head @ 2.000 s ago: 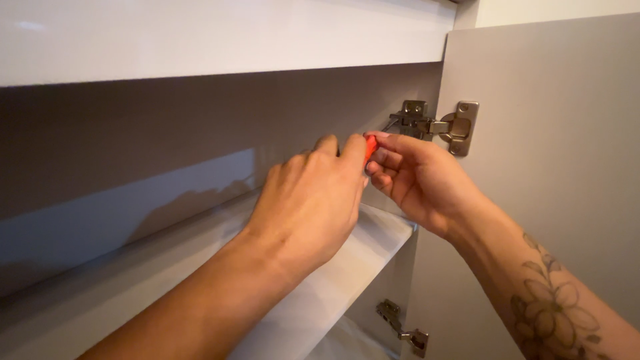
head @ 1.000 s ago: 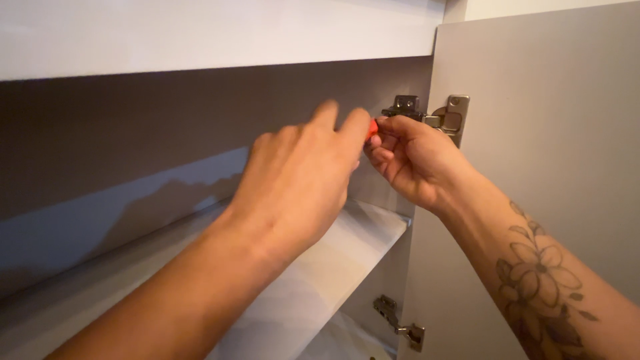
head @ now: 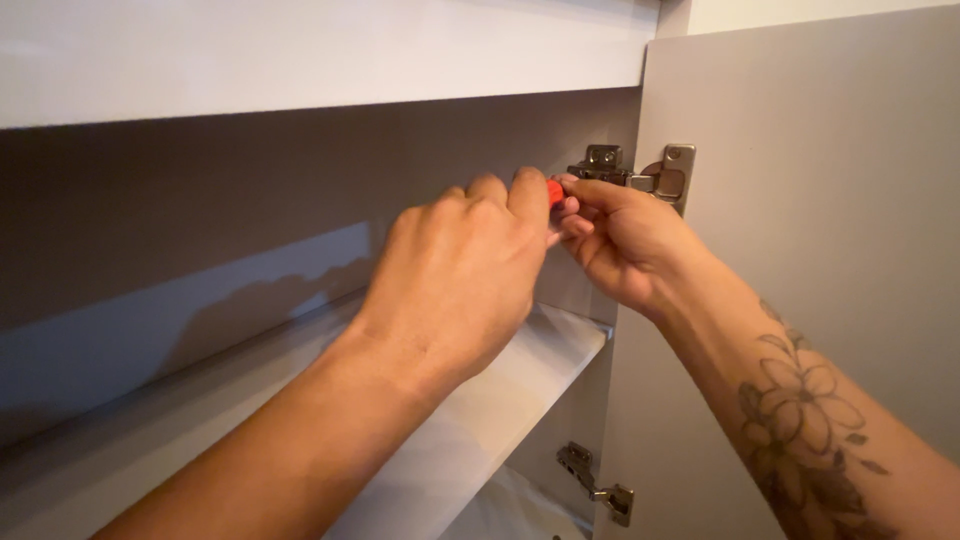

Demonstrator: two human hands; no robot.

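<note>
A small red object (head: 555, 193), probably a tool's handle, shows between my two hands; most of it is hidden by fingers. My left hand (head: 469, 266) has its fingers curled round the near side of it, back of the hand toward me. The thumb and fingertips of my right hand (head: 626, 240) pinch at its far side. Just behind my right fingertips is the upper metal cabinet hinge (head: 634, 178), joining the side wall to the open door (head: 780, 225). Whether a tip touches the hinge is hidden.
A white shelf (head: 480, 420) runs below my hands, its front corner close to the door. The white panel (head: 322, 52) overhangs above. Lower down, a second metal hinge (head: 598, 484) joins the door to the cabinet.
My left fingers have shifted a little around the red object. Both hands remain beside the upper hinge, and the door and shelf look the same.
</note>
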